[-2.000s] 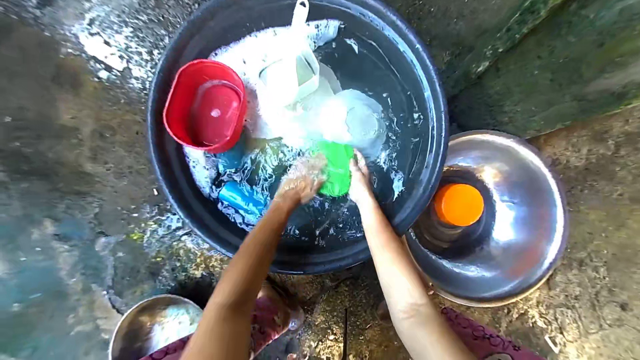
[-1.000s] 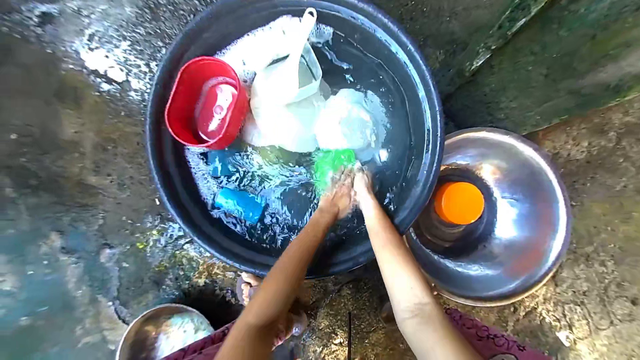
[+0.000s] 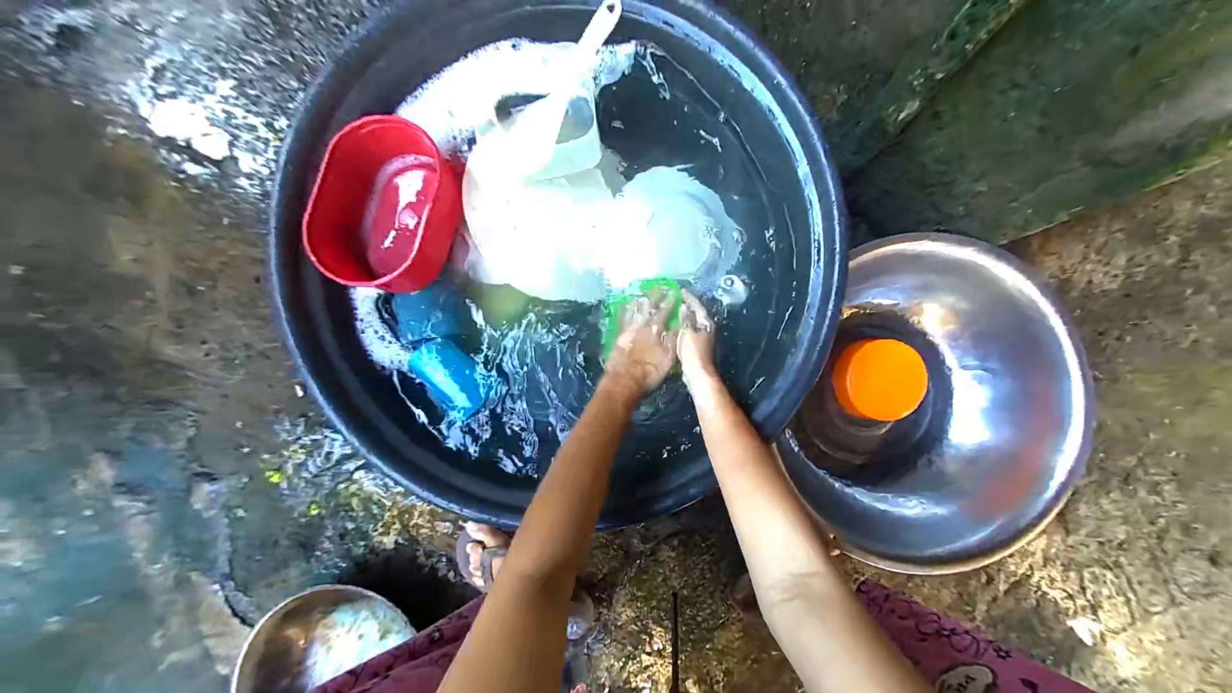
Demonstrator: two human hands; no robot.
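Note:
In a large black plastic tub [image 3: 830, 289] of soapy water, my left hand [image 3: 647, 339] lies over a bright green object [image 3: 660, 286], its fingers spread on it. My right hand [image 3: 695, 335] is against the right edge of the same object, thumb side toward the left hand. The hands cover much of it, and whether it is a dish or a cup I cannot tell. Just beyond are glare-washed white plastic items and a white dipper with a handle [image 3: 576, 120]. A red plastic container [image 3: 383, 204] leans at the tub's left side, with blue cups [image 3: 448, 377] below it in the water.
Right of the tub stands a wide metal basin [image 3: 1011, 385] holding an orange round item [image 3: 880, 379]. Another metal bowl [image 3: 322, 635] sits on the wet ground at lower left, near a foot in a sandal [image 3: 481, 553]. A mossy concrete slab [image 3: 1059, 115] lies at upper right.
Two seconds ago the green object showed plainly between my hands; now it sits lower in the water, mostly covered by them. My left hand has moved right, closer to the right hand.

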